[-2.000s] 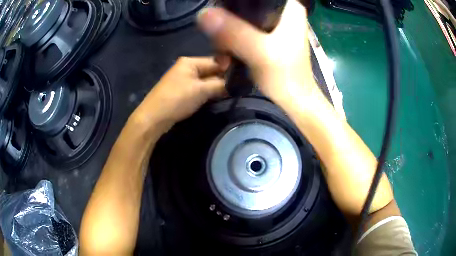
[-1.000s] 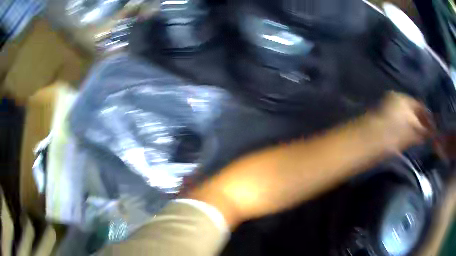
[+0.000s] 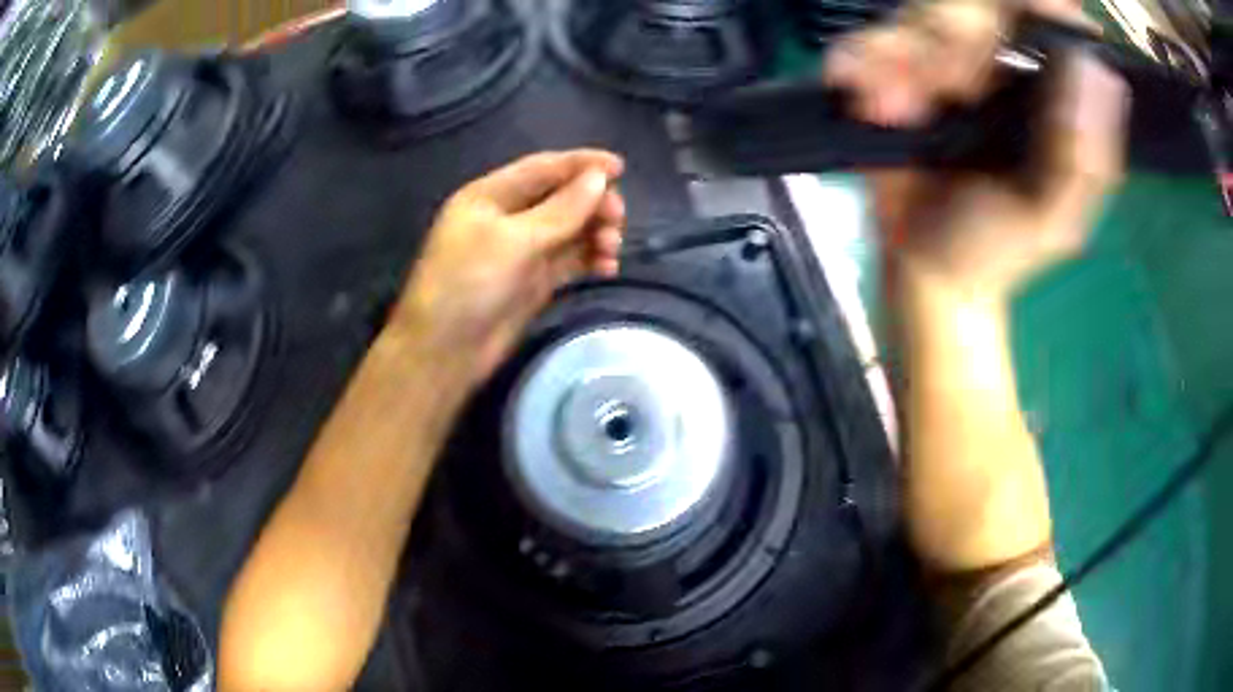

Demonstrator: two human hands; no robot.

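A speaker driver with a silver magnet [image 3: 619, 430] lies face down on a square black front panel [image 3: 757, 257], whose upper right corner shows. My left hand [image 3: 534, 250] is over the panel's upper left part, fingertips pinched together; whether a small screw is between them cannot be told. My right hand [image 3: 1001, 176] is raised at the upper right, blurred, and grips a thick black electric screwdriver [image 3: 784, 131] held roughly level, pointing left. The tool's tip is not clear.
Several loose drivers [image 3: 142, 318] lie at left and along the back. A clear plastic bag [image 3: 108, 608] is at lower left. A green bench top [image 3: 1109, 406] is at right, with a black cord [image 3: 1136, 521] across it. A cardboard box edge [image 3: 223, 20] shows at the back.
The view has swung from the bag side back over the driver. My right hand, largely out of view a second ago, now shows at upper right with the screwdriver.
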